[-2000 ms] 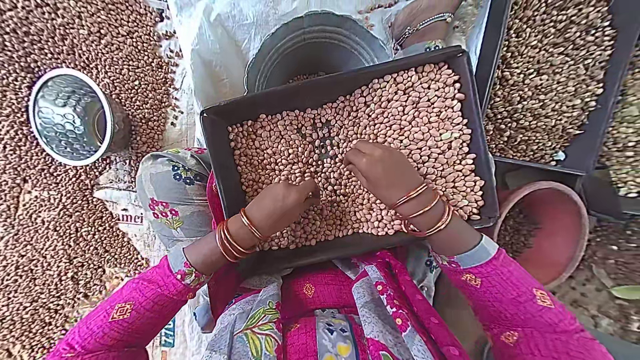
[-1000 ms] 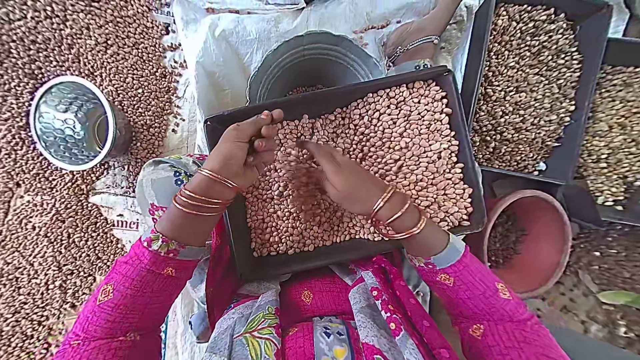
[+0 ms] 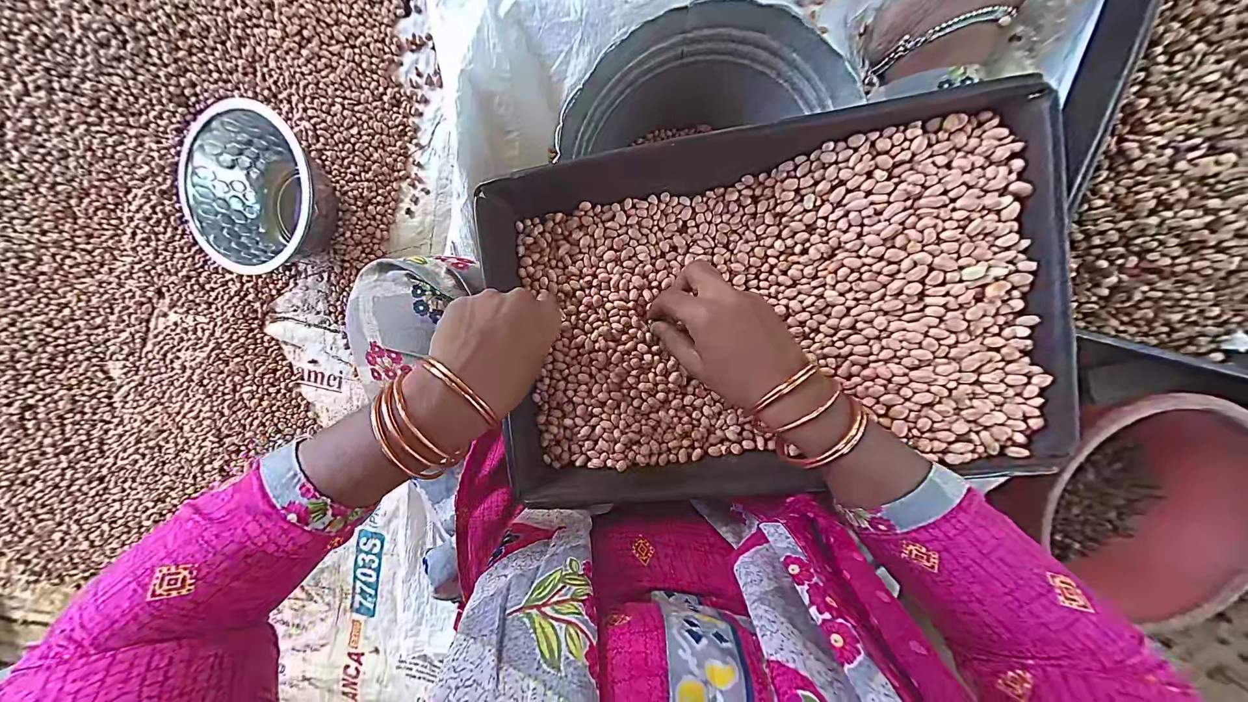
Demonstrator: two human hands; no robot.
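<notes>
A black rectangular tray (image 3: pixel 780 483) rests tilted across my lap, spread with pinkish-brown peanut kernels (image 3: pixel 877 292). My left hand (image 3: pixel 499 341) is curled at the tray's left wall, its fingertips turned away, so whether it holds anything is hidden. Over the kernels, left of the tray's middle, my right hand (image 3: pixel 726 331) has its thumb and fingers bent close together; whether a kernel is between them cannot be made out. Copper-coloured bangles circle both wrists.
A grey bucket (image 3: pixel 712 58) stands behind the tray. A dimpled metal tumbler (image 3: pixel 244 185) lies on kernels (image 3: pixel 117 292) spread at left. At right are another filled black tray (image 3: pixel 1116 88) and a reddish tub (image 3: pixel 1170 526). A foot with an anklet is beside the bucket.
My left hand has lowered from above the kernels near the tray's upper left to its left wall. The right hand, blurred in motion a second ago, now has its fingers drawn together.
</notes>
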